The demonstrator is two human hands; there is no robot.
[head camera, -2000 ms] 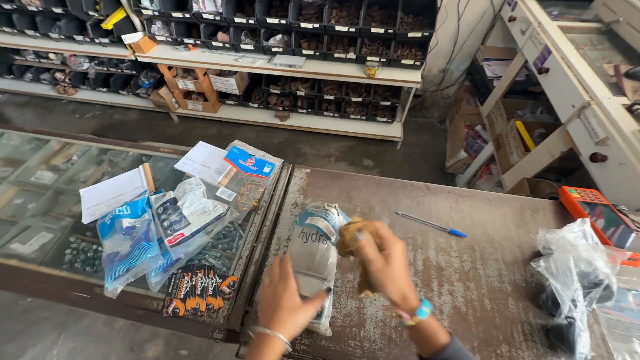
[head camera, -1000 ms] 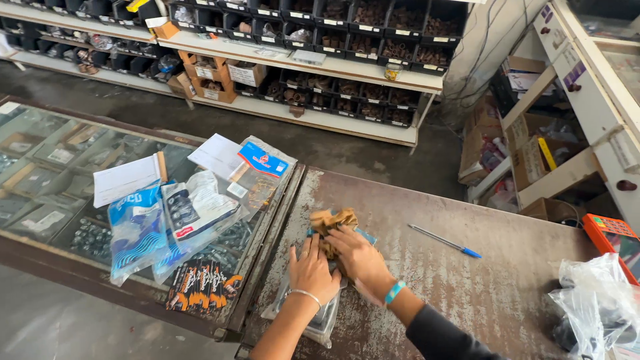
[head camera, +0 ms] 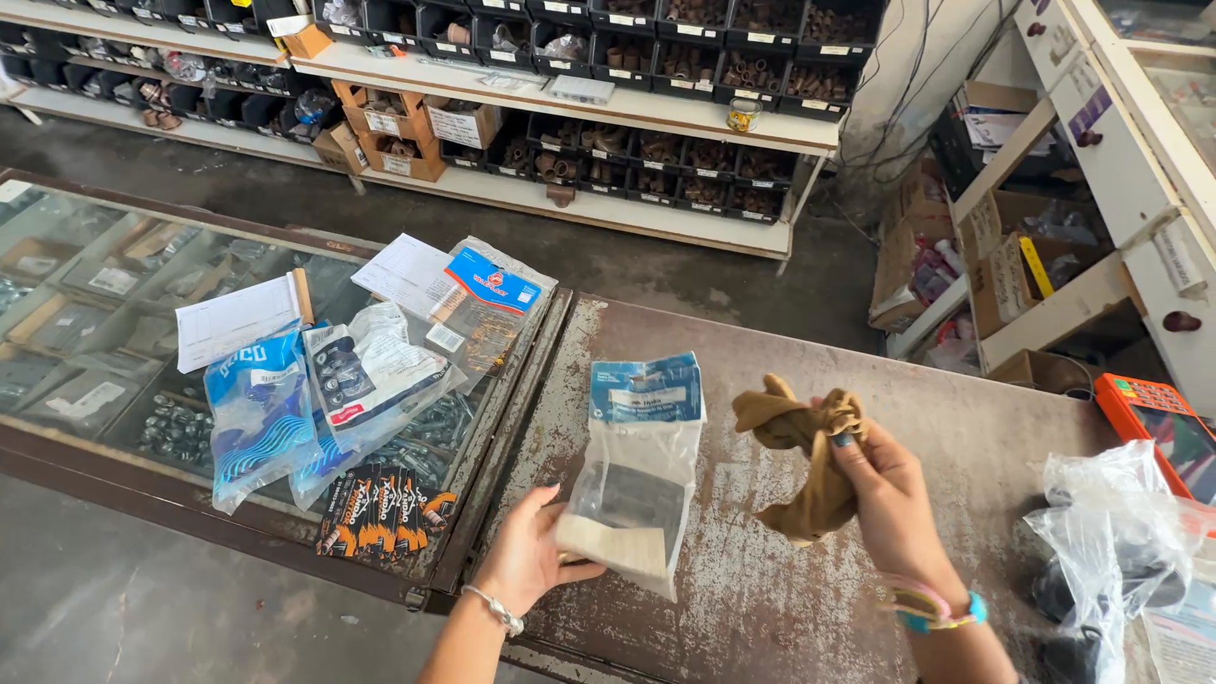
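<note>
My left hand (head camera: 537, 551) grips the lower left edge of a clear plastic package (head camera: 636, 475) with a blue printed header, its near end tilted off the worn brown counter (head camera: 750, 589). Something pale shows in the lower part of the package. My right hand (head camera: 883, 484) holds a bunched, knotted brown cloth (head camera: 807, 446) above the counter, to the right of the package and apart from it.
On the glass display counter (head camera: 142, 223) at left lie blue and clear plastic packages (head camera: 261, 408), papers (head camera: 233, 318) and orange-black printed packets (head camera: 385, 513). A clear plastic bag (head camera: 1121, 532) with dark items and an orange device (head camera: 1154, 408) are at right. Shelves of black bins (head camera: 689, 71) stand behind.
The cloth was pressed onto the package under both hands a second ago; now my right hand has lifted it away to the right. My left hand has moved to the package's lower left edge. The blue pen is no longer visible.
</note>
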